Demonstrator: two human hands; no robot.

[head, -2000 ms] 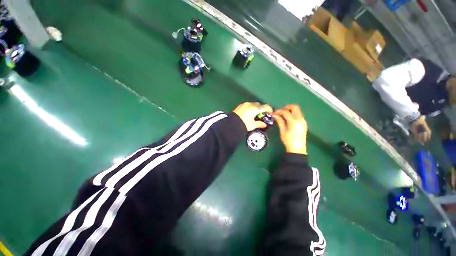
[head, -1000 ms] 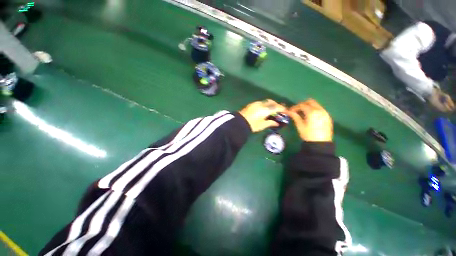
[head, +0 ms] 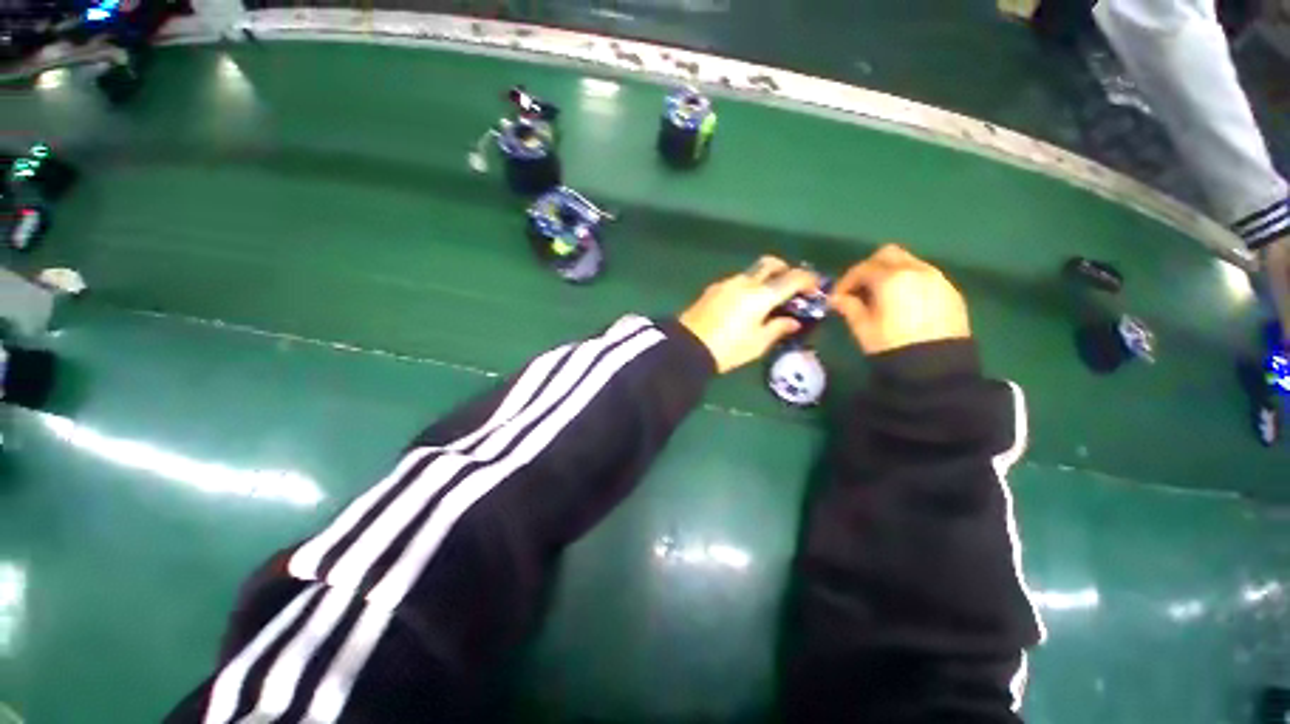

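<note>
My left hand point(head: 746, 314) holds a small dark unit with a circuit board point(head: 804, 301) near the middle of the green belt. My right hand point(head: 898, 300) is bare, with thumb and forefinger pinched together at the unit's right side. What its fingertips pinch is too small and blurred to tell. A white disc part point(head: 797, 376) with dark spots and a black rim lies just below the held unit, close to my left fingers. The fingers hide much of the board.
Units stand on the belt point(head: 354, 248) at upper left: one with a loose wire point(head: 526, 153), a tilted one point(head: 569, 235) and one with a yellow-green patch point(head: 686, 127). Another unit point(head: 1118, 341) lies right. Lit units show at both edges. A pale rail point(head: 835, 96) bounds the far side; a person's sleeve point(head: 1195, 106) is beyond.
The view has turned, so the rail lies flatter and the boxes have left the picture. Both hands stay together at the unit, with the disc still below it.
</note>
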